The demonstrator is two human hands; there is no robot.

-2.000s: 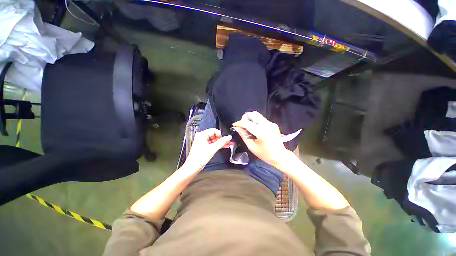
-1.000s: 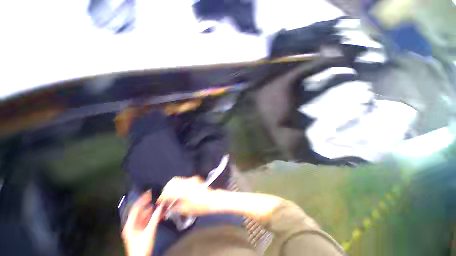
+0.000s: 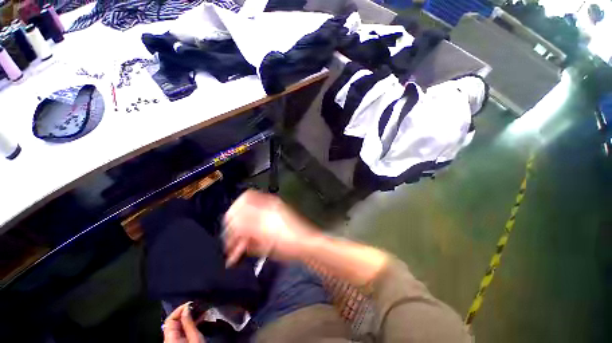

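Note:
A black garment (image 3: 194, 258) with a small white part lies bunched over my lap. My left hand (image 3: 181, 325) is at the bottom edge of the view, partly cut off, with its fingertips pinched on the garment near the white part. My right hand (image 3: 258, 228) is raised above the garment, apart from my left hand, and blurred. Its fingers are bent together; whether it holds a needle or thread cannot be seen.
The white table (image 3: 134, 127) bears a dark-rimmed tray (image 3: 69, 112) with small dots, loose dots, a red stick (image 3: 114, 98), thread spools (image 3: 38, 43) and black-and-white garments. A garment pile (image 3: 429, 127) hangs over grey bins at right. Yellow-black tape (image 3: 500, 248) crosses the green floor.
The view has swung right and up to the table and garment pile. My right hand has pulled away from my left hand, up and forward. My left hand stays at the garment.

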